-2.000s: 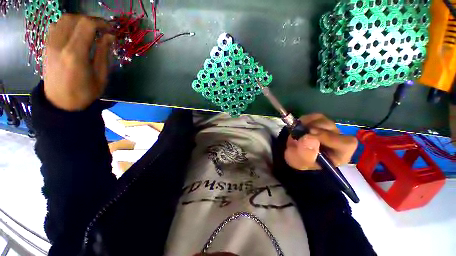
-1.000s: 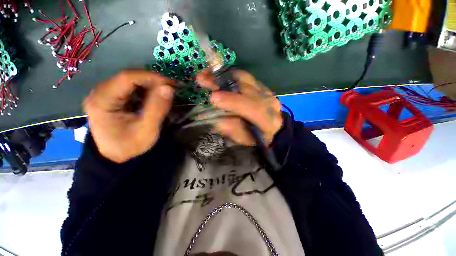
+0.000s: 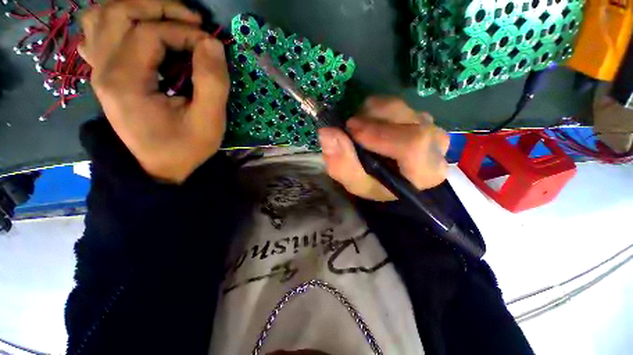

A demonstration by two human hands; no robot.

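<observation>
The green circuit board panel (image 3: 284,90) lies at the table's front edge. My right hand (image 3: 389,149) holds the soldering iron (image 3: 395,182) like a pen. The iron's tip is at the panel's upper left part, close to one of the small round boards. My left hand (image 3: 156,90) is at the panel's left side, thumb and forefinger pinched on a red wire lead (image 3: 223,38) whose end reaches the panel's upper left edge. Red wire also shows inside the curl of the fingers. Whether the tip touches the wire cannot be told.
A pile of red wire leads (image 3: 61,59) lies left, partly behind my left hand. Stacked panels (image 3: 496,45) stand at the upper right beside the orange soldering station (image 3: 602,41) and the black cord plug (image 3: 538,82). A red frame (image 3: 517,170) is below the table edge.
My left hand has gone from the wire pile to the panel's left side, now with a wire lead. The iron's tip has moved from the panel's right corner to its upper left part.
</observation>
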